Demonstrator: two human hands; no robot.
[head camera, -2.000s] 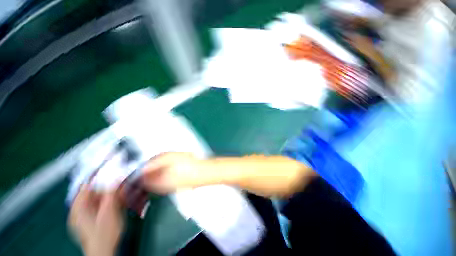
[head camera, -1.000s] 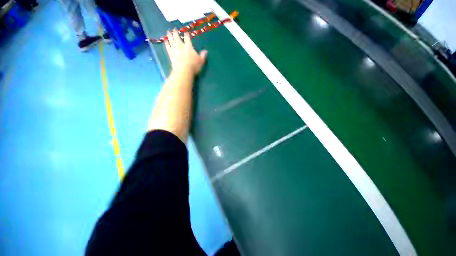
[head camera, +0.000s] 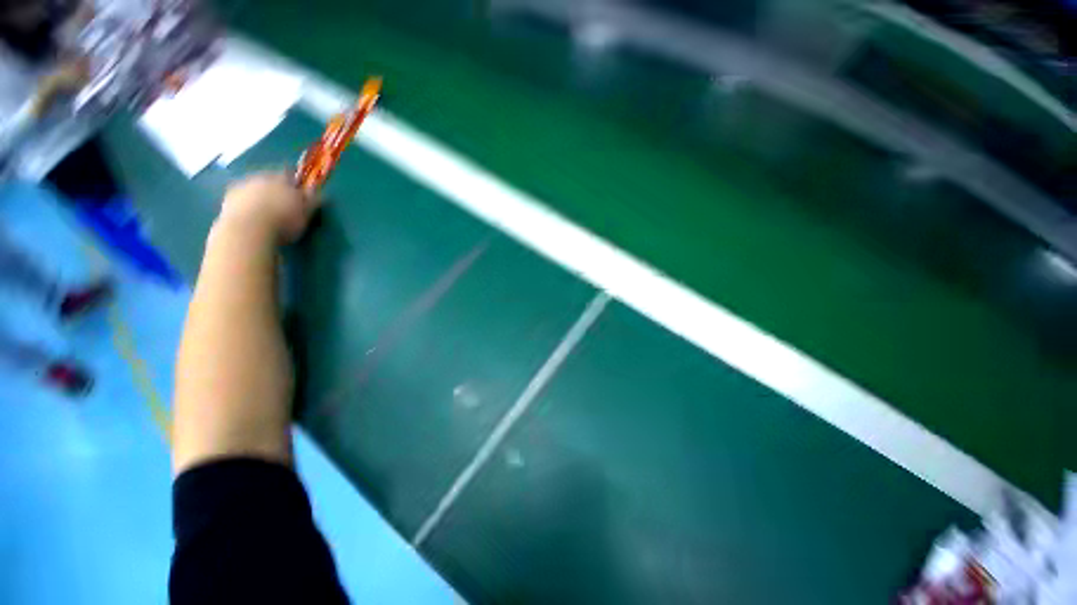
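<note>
My left hand (head camera: 266, 207) reaches out over the green bench (head camera: 390, 378) at the upper left and is closed on a bundle of orange film parts (head camera: 337, 136). The bundle sticks out beyond my fingers, slanting up and to the right, its far end over the bench's white strip (head camera: 496, 207). The hand covers the near end of the bundle, and the picture is blurred. My right hand is out of the picture.
White sheets (head camera: 224, 106) lie past my left hand, beside a blurred white and reddish heap (head camera: 142, 41). Another white and red pile (head camera: 1004, 550) is cut off at lower right. A person's hand and sleeve show at far left, near a blue stool (head camera: 130, 236).
My left hand has closed on the orange parts, which lay on the bench under its fingers, and lifted or turned them. The view has swung, bringing the lower-right pile into the picture.
</note>
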